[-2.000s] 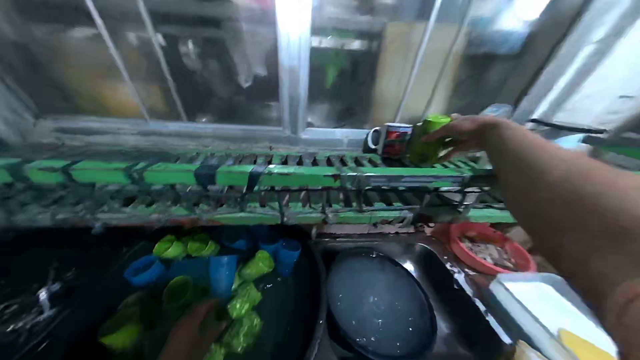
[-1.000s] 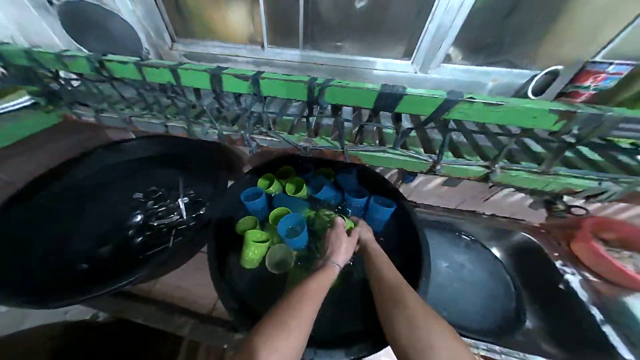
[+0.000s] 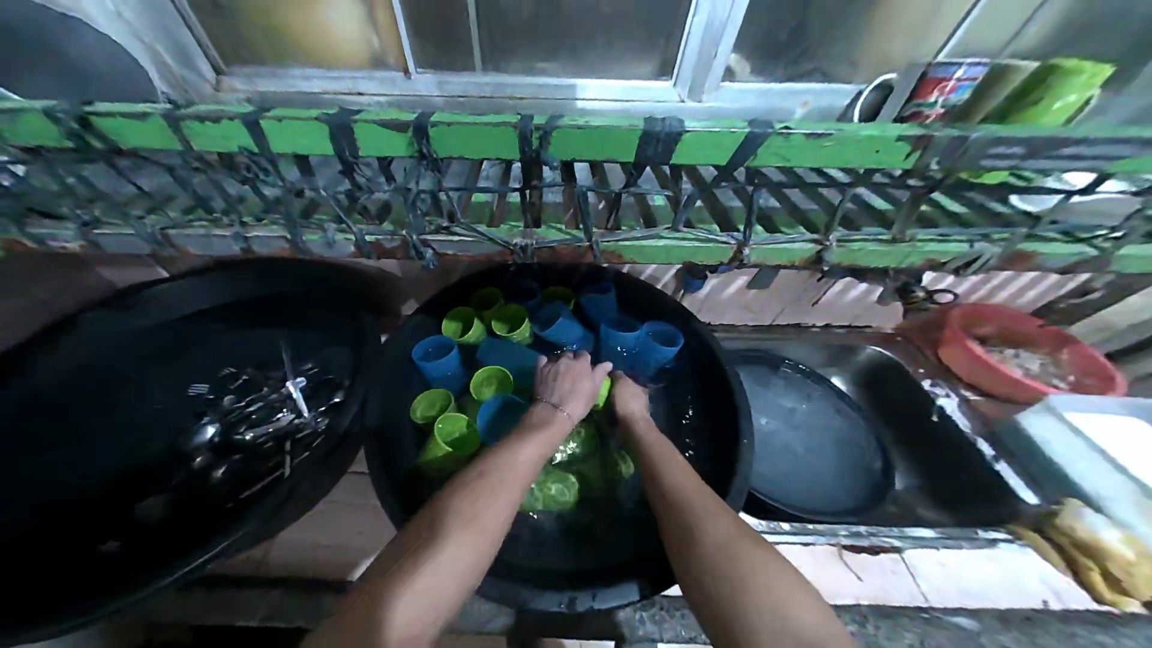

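Observation:
Both hands are in a round black tub [image 3: 740,423] of water holding several blue and green plastic cups. My left hand [image 3: 569,382], with a thin bracelet at its wrist, and my right hand [image 3: 627,396] meet around a green cup [image 3: 603,391], mostly hidden by the fingers. Just left of them stand a blue cup [image 3: 501,418] and a green cup [image 3: 491,383]. More blue cups, among them a blue cup [image 3: 660,344], lie beyond the hands. Nearer me, a green cup [image 3: 553,490] lies under the water between the forearms.
A second black tub [image 3: 108,315] at left holds metal cutlery [image 3: 270,414]. At right, a steel sink [image 3: 945,450] holds a dark round basin [image 3: 810,436]. Beyond it are a red basin [image 3: 1026,346] and a yellow cloth [image 3: 1093,549]. A green slatted rack [image 3: 594,142] with mugs crosses behind.
Two seconds ago my right arm reached to a green cup on the rack; now both hands are together in the tub. The view has swung left and down since then.

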